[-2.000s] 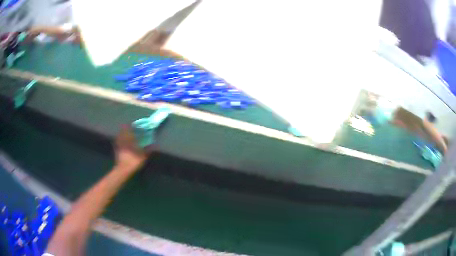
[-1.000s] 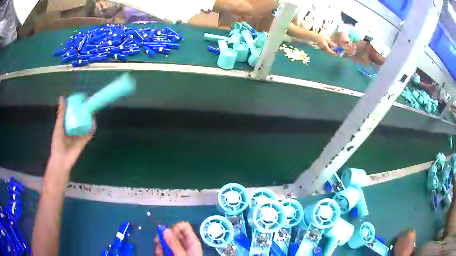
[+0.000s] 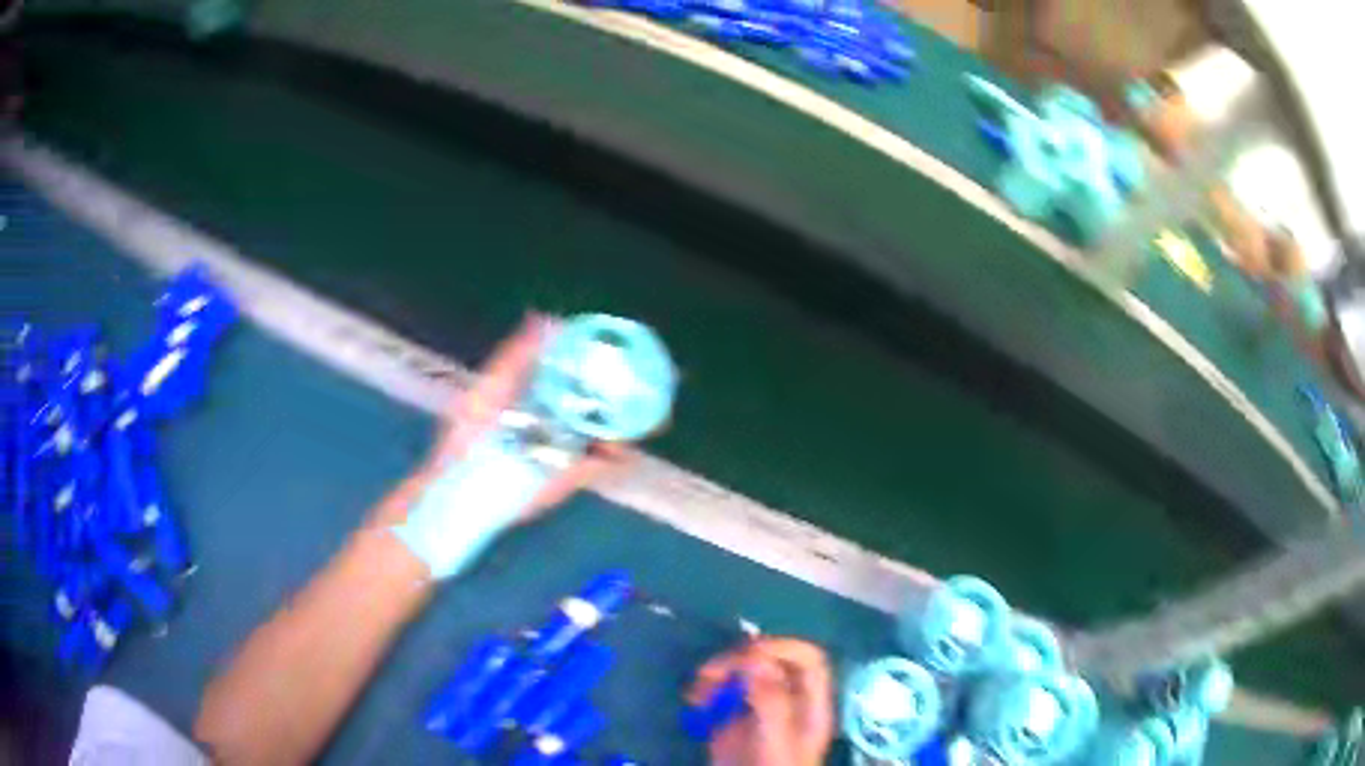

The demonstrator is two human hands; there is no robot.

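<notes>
My left hand (image 3: pixel 509 434) holds a turquoise fan body (image 3: pixel 606 377) over the near belt rail, its round spoked head up and its handle across the palm, open side up. My right hand (image 3: pixel 779 700) is at the bottom centre, its fingers closed on a blue battery cell (image 3: pixel 719 708); a tiny pale tip shows just above the hand. A small pile of blue cells (image 3: pixel 517 681) lies on the table between my hands. The picture is blurred, so the leads are unclear.
More blue cells (image 3: pixel 90 464) lie at the left. Several fan bodies (image 3: pixel 1033 711) stand right of my right hand. The green belt (image 3: pixel 838 389) runs behind the whitish rail (image 3: pixel 719 516). Across it lie cells (image 3: pixel 794 33), fan bodies (image 3: pixel 1070 157) and another person's hands (image 3: pixel 1257 232).
The view has turned and tilted. My left hand has come back from over the belt with the fan body, now turned open side up. My right hand still holds the blue cell.
</notes>
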